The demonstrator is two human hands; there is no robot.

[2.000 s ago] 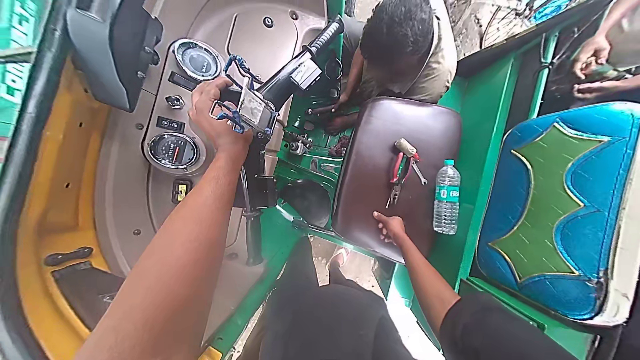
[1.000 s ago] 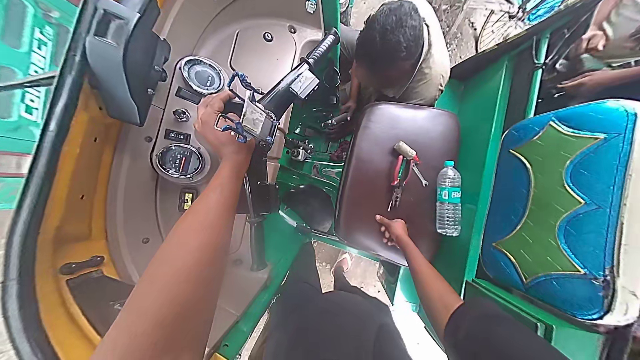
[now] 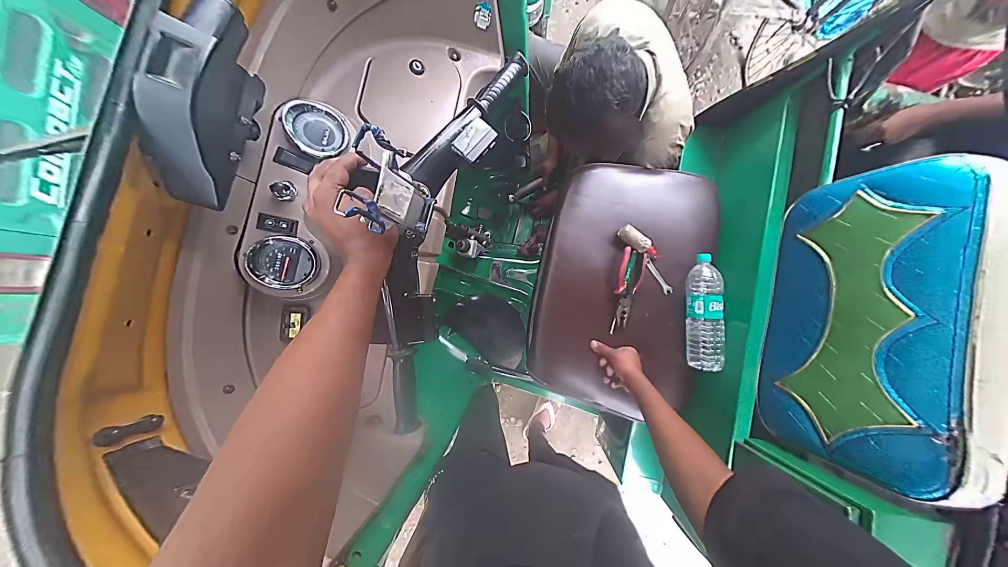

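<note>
My left hand (image 3: 342,206) reaches to the middle of the handlebar (image 3: 425,169), beside a metal bracket (image 3: 398,195) with blue wires; the fingers are partly behind the wires, so whether they grip anything does not show. My right hand (image 3: 618,364) rests on the brown driver's seat (image 3: 583,260), fingers loosely curled. Just above it on the seat lie red-handled pliers (image 3: 626,287), an open-end spanner (image 3: 660,276) and a small pale roll (image 3: 634,238). A clear plastic water bottle (image 3: 705,315) with a green cap lies at the seat's right edge.
A crouching person (image 3: 622,87) bends over the green floor beyond the seat, hands near the pedals. The dashboard holds two round gauges (image 3: 282,262). A blue and green passenger seat (image 3: 866,315) is at right. Another person's arm (image 3: 929,118) shows at upper right.
The crouching person's head has lowered a little toward the floor. Both my hands stay at about the same places. The pliers, spanner and bottle have not moved.
</note>
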